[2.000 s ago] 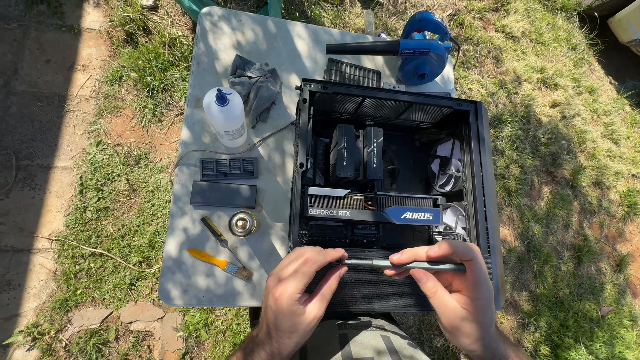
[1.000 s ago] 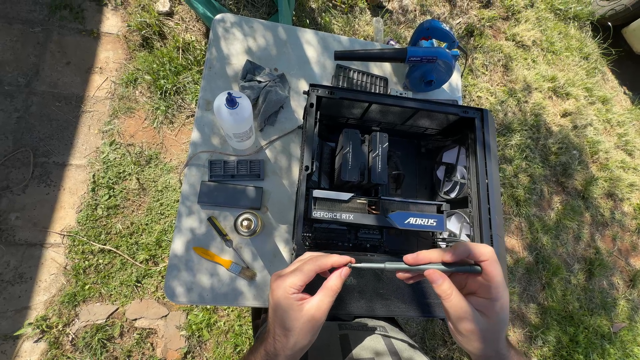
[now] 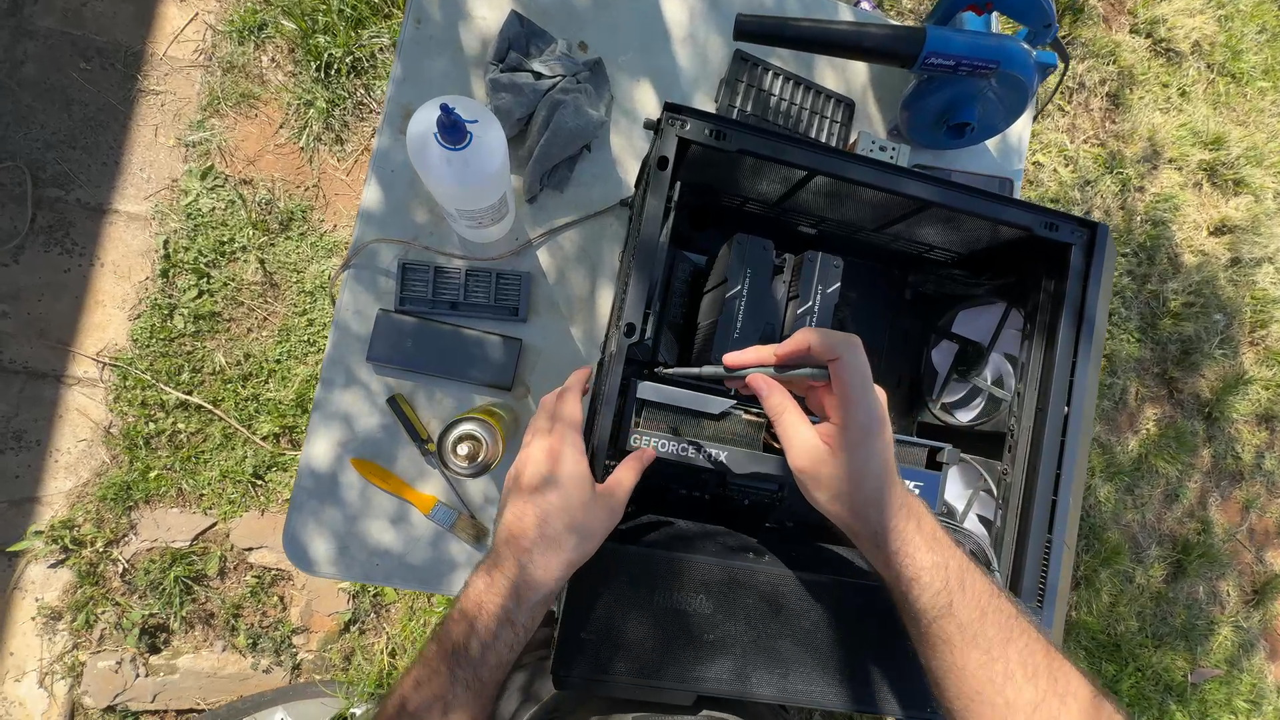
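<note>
An open black computer case (image 3: 1085, 330) lies on a folding table. In my right hand (image 3: 825, 420) is a slim grey precision screwdriver (image 3: 700, 371), held between thumb and fingers. Its tip points left, near the case's left inner edge, just above the graphics card (image 3: 690, 452); contact with a screw cannot be told. My left hand (image 3: 565, 475) rests on the left edge of the case, thumb at the card's left end, with no tool in it. A dual-tower CPU cooler (image 3: 740, 295) stands above the card. My right hand covers the card's middle.
On the table's left are a white plastic bottle (image 3: 462, 175), a grey cloth (image 3: 555, 105), a bit tray (image 3: 462, 290), a dark box (image 3: 443, 349), a spray can (image 3: 471, 444), a yellow-handled screwdriver (image 3: 410, 422) and a paintbrush (image 3: 405, 489). A blue blower (image 3: 965, 95) lies behind the case.
Both hands held the screwdriver in front of the case before. My left hand has let go and moved to the case's left edge; my right hand has carried the screwdriver over the inside.
</note>
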